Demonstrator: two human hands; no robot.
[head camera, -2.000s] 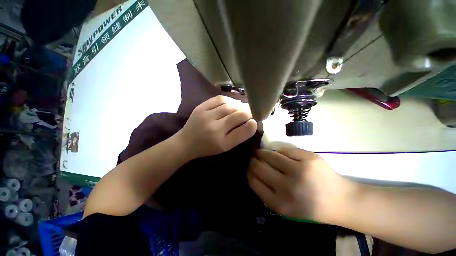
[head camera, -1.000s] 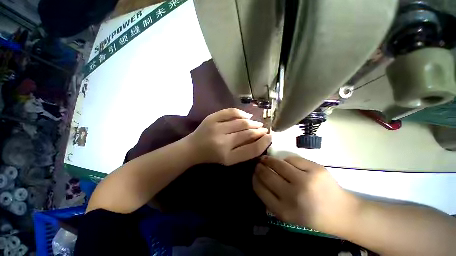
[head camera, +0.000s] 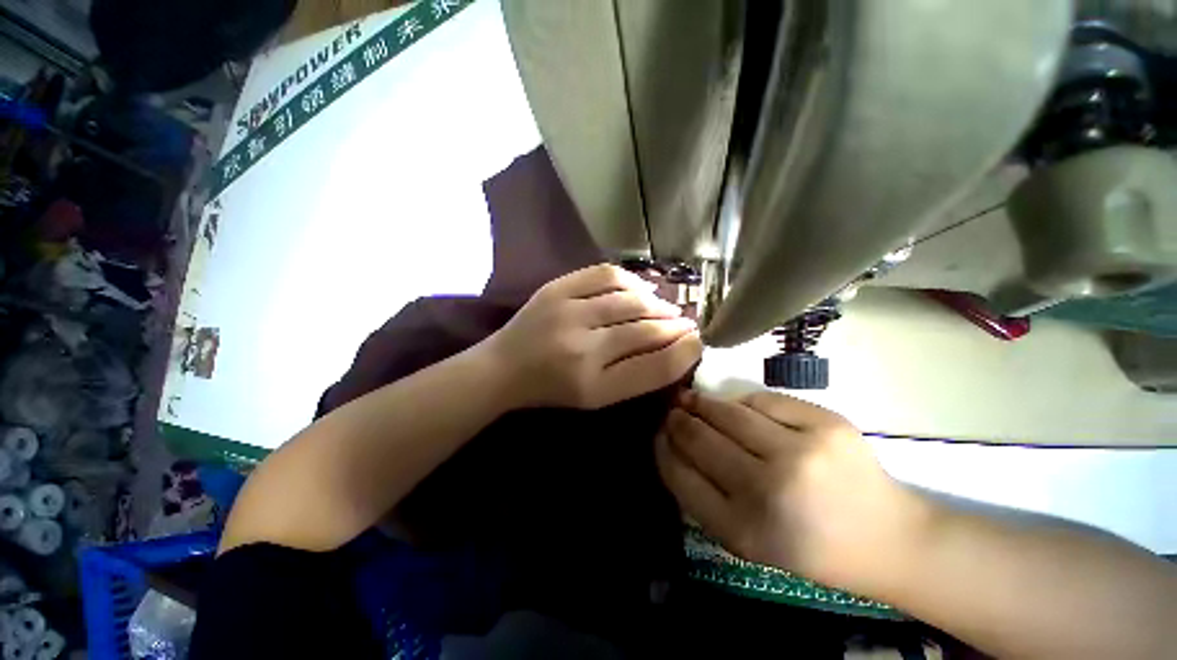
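A dark brown cloth piece (head camera: 426, 338) lies on the white table and runs under the head of the sewing machine (head camera: 826, 142). My left hand (head camera: 596, 338) lies on the cloth just in front of the needle area, fingers together, pressing it down. My right hand (head camera: 774, 471) is nearer to me and pinches the cloth edge between thumb and fingers. The presser foot and needle are mostly hidden behind my left fingers and the machine head. The black tension knob (head camera: 796, 371) is right of the needle area.
Red-handled snips (head camera: 987, 313) lie on the beige machine bed (head camera: 955, 387), partly behind the head. The white table (head camera: 349, 194) has green marked edges. A blue basket (head camera: 116, 574) with a clear plastic bag (head camera: 161, 625) is at lower left. White thread cones (head camera: 39, 516) stand at far left.
The view has shifted, so the machine head appears from another angle. Both hands stay on the cloth near the needle, with only slight movement.
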